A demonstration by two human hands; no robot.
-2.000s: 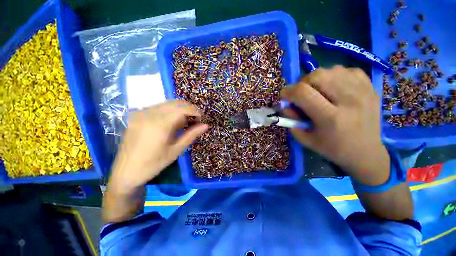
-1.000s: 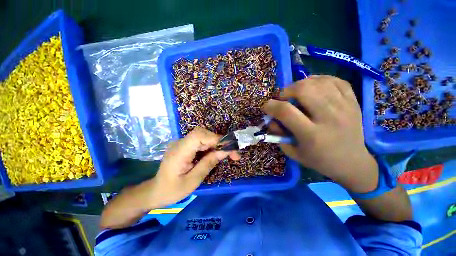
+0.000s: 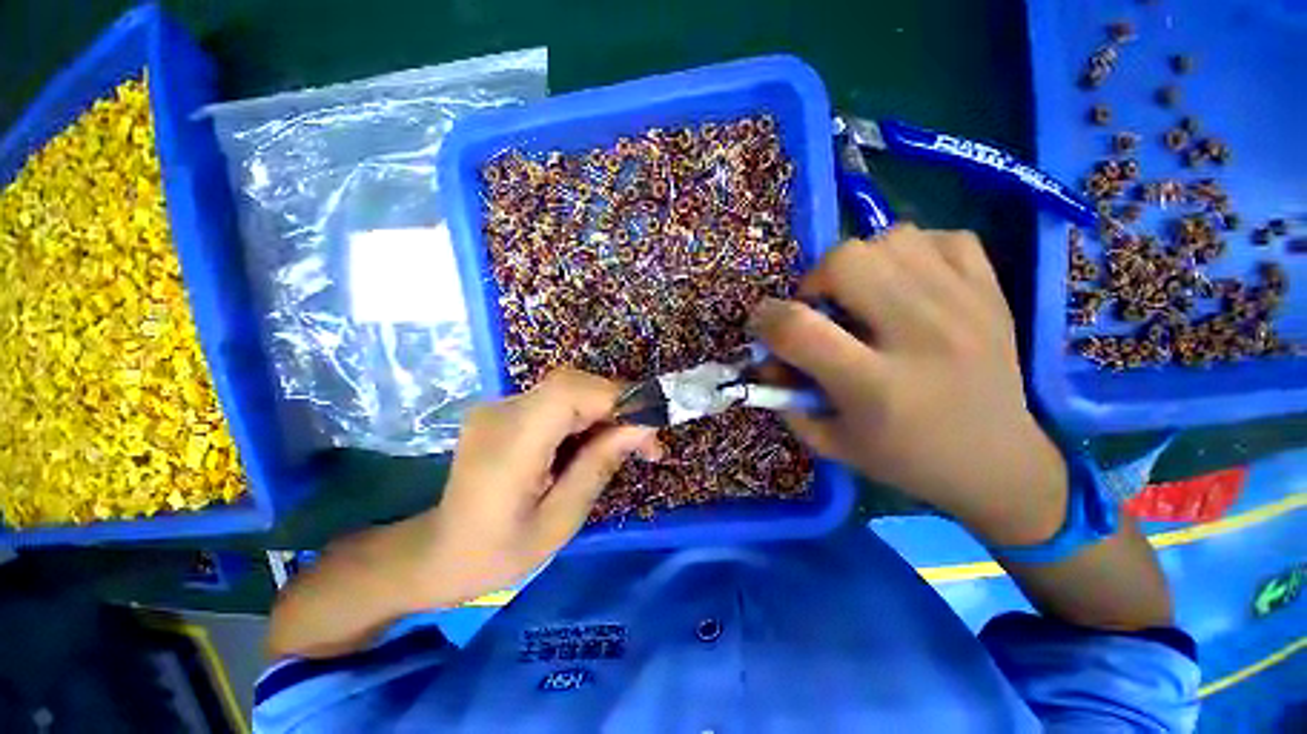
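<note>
My right hand [image 3: 903,366] is closed around small pliers [image 3: 702,393] with dark jaws, a silvery joint and white-and-blue handles. The jaws point left and meet the fingertips of my left hand [image 3: 538,466]. My left thumb and forefinger are pinched together at the jaw tips. A small dark piece, perhaps a coil, seems to be between them, but it is mostly hidden. Both hands are above the lower part of the middle tray [image 3: 466,215], a blue tray filled with copper-brown coils [image 3: 645,244] with shiny leads.
A blue left tray [image 3: 215,273] holds yellow parts [image 3: 108,316]. A clear plastic bag [image 3: 308,215] with a white label lies beside it. Spare pliers [image 3: 989,161] with blue handles lie open between the middle tray and the right tray [image 3: 1049,316], which holds scattered coils.
Since two seconds ago, my left hand has moved right and down to the plier jaws, and the pliers have moved slightly down and left. Over the last second the hands have barely moved.
</note>
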